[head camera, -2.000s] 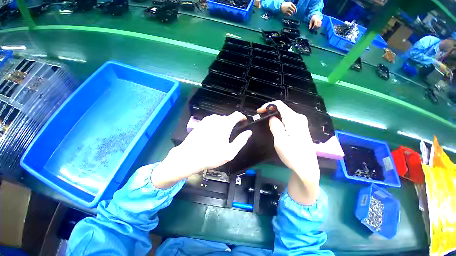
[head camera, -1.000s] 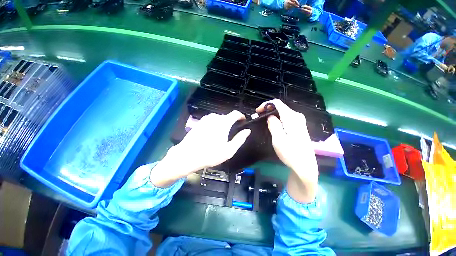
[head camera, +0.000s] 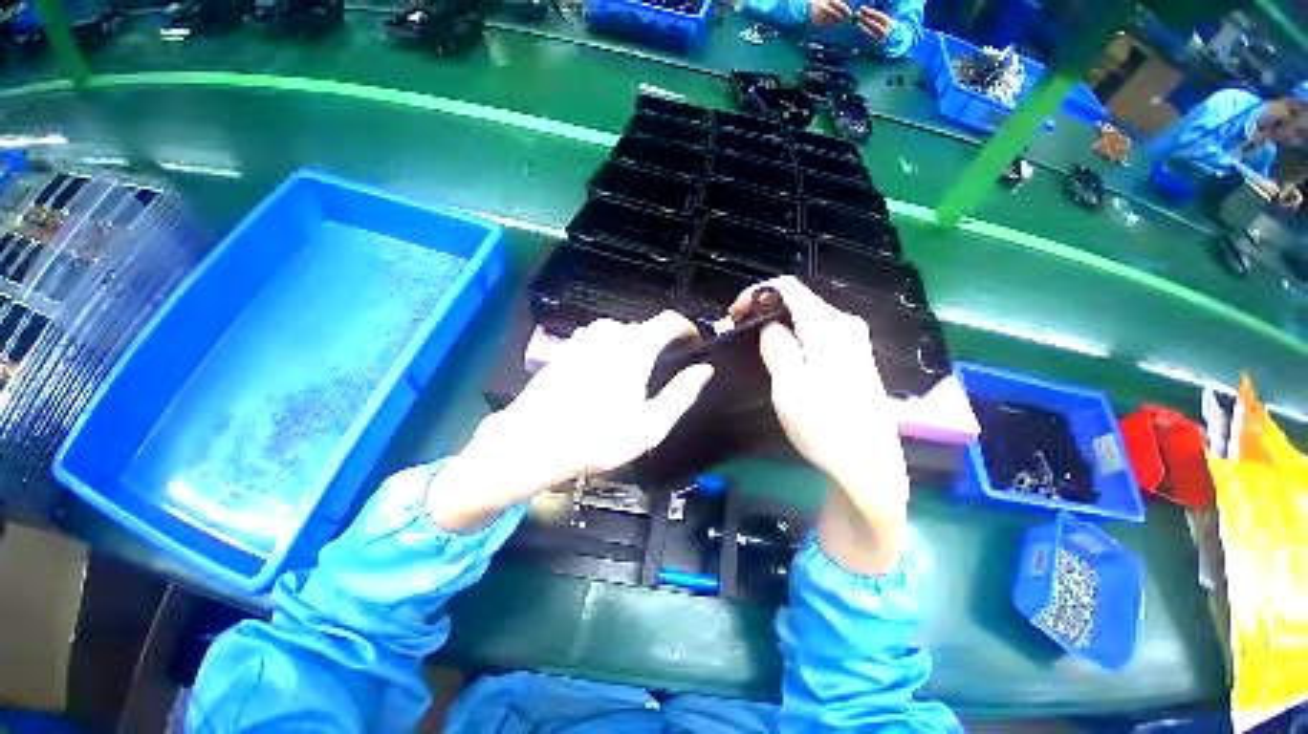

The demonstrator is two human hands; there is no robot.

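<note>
A black plastic housing [head camera: 713,409] is held tilted between my hands in the middle. My left hand [head camera: 610,394] grips its left side, thumb apart from the upper fingers. My right hand [head camera: 818,373] holds its upper right edge, with a small dark part at the fingertips. What the fingertips touch is partly hidden. Rows of black housings [head camera: 753,187] stand behind on a pink foam pad [head camera: 940,412]. The black assembly fixture [head camera: 689,538] with blue rods lies below my hands, partly covered by them.
A large blue tray [head camera: 273,387] is at left, beside stacked blister trays [head camera: 86,308]. At right are a medium blue bin [head camera: 1036,437], a small blue bin [head camera: 1076,591] with silver parts, a red bin [head camera: 1165,456] and a yellow bag [head camera: 1269,545]. People in blue sleeves work across the conveyor.
My hands and the housing stay nearly in place, with only a slight shift left in the picture. The person across the conveyor has brought their hands together.
</note>
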